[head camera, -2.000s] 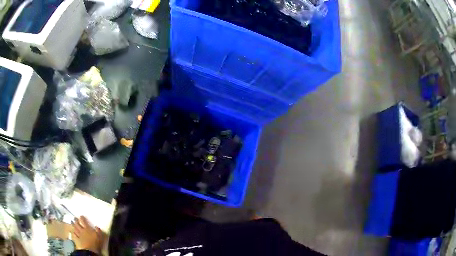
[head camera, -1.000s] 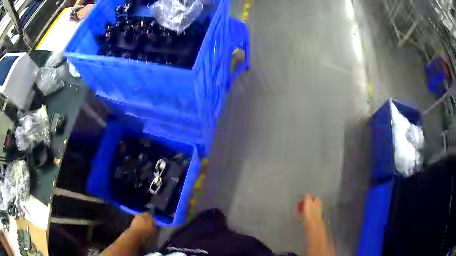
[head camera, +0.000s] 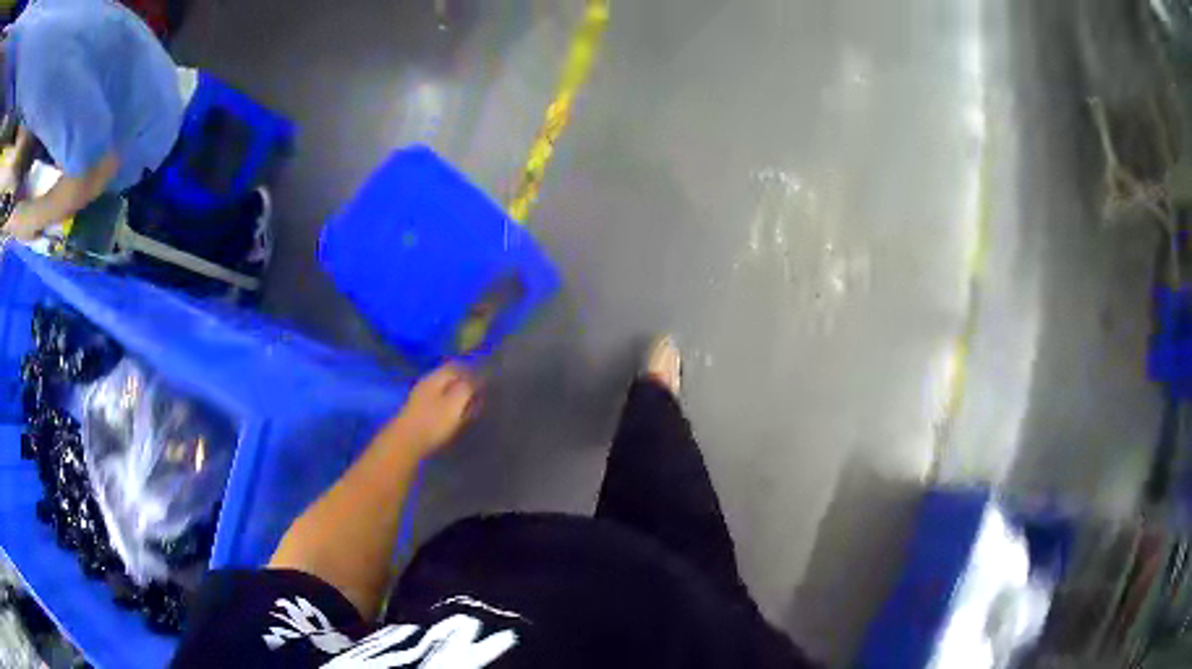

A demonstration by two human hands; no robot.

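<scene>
My left hand (head camera: pixel 445 403) is in the middle of the head view, blurred, with the bare forearm reaching up from the lower left. Its fingers are at the lower edge of a bright blue plastic stool (head camera: pixel 412 248); I cannot tell whether they touch it or hold anything. My right hand is out of the picture. A large blue crate (head camera: pixel 307 431) stands left of my forearm, with black parts (head camera: pixel 59 444) and a crinkled clear plastic bag (head camera: pixel 144 464) in it.
A person in a light blue top (head camera: pixel 98 85) sits at the upper left, near another blue stool (head camera: pixel 222 144). A yellow line (head camera: pixel 556 118) runs on the grey floor. A blue crate with white contents (head camera: pixel 928 575) is at the lower right. My foot (head camera: pixel 664 359) is on the floor.
The view has moved forward along the crates. The lower crate and bench machines have left view; the stool and seated person show fully. My right hand has left the picture; my left hand is by the stool.
</scene>
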